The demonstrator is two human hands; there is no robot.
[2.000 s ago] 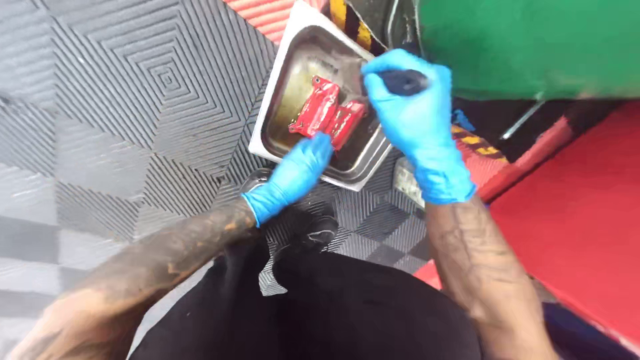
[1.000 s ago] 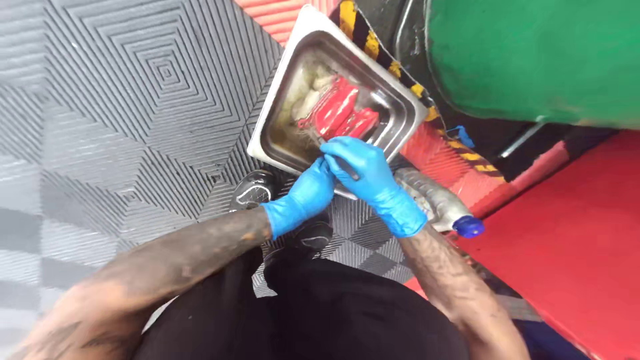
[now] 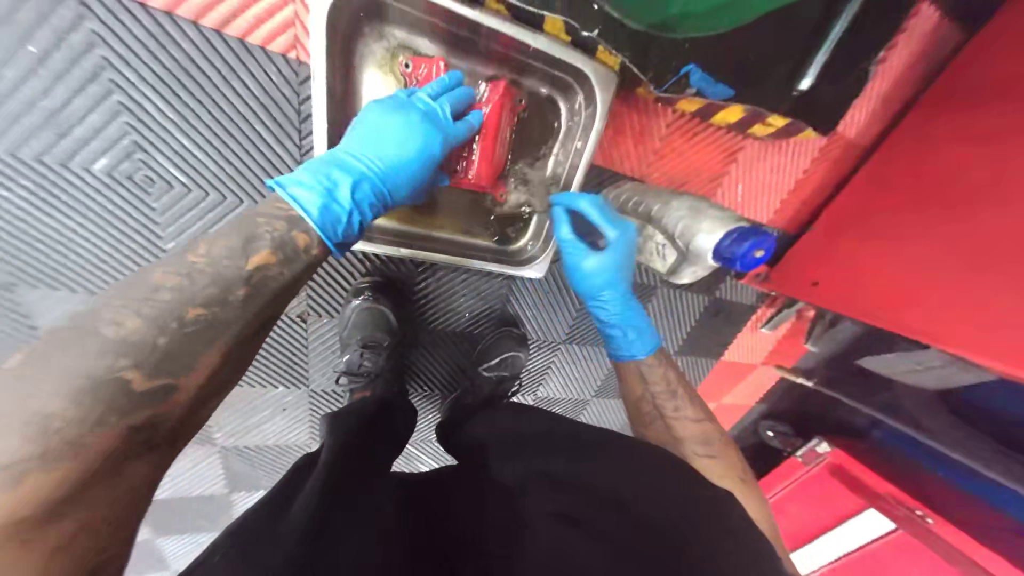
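Observation:
A red metal part lies wet in a stainless steel pan holding some murky liquid. My left hand, in a blue glove, rests on the red part with its fingers spread, covering its middle. Over the pan's lower right rim is my right hand, also gloved, its thumb and fingers pinched on the thin handle of a brush-like tool. The blurred tip of that tool is in the pan, just right of the red part's lower end.
A clear plastic bottle with a blue cap lies right of the pan. A red cabinet stands at the right, and yellow-black tape runs along the floor above. A blue scrap lies near the tape. Black shoes are below the pan.
My hands were together at the pan's lower edge a second ago; now they are apart, the left on the red part and the right at the pan's right side. The view has moved closer.

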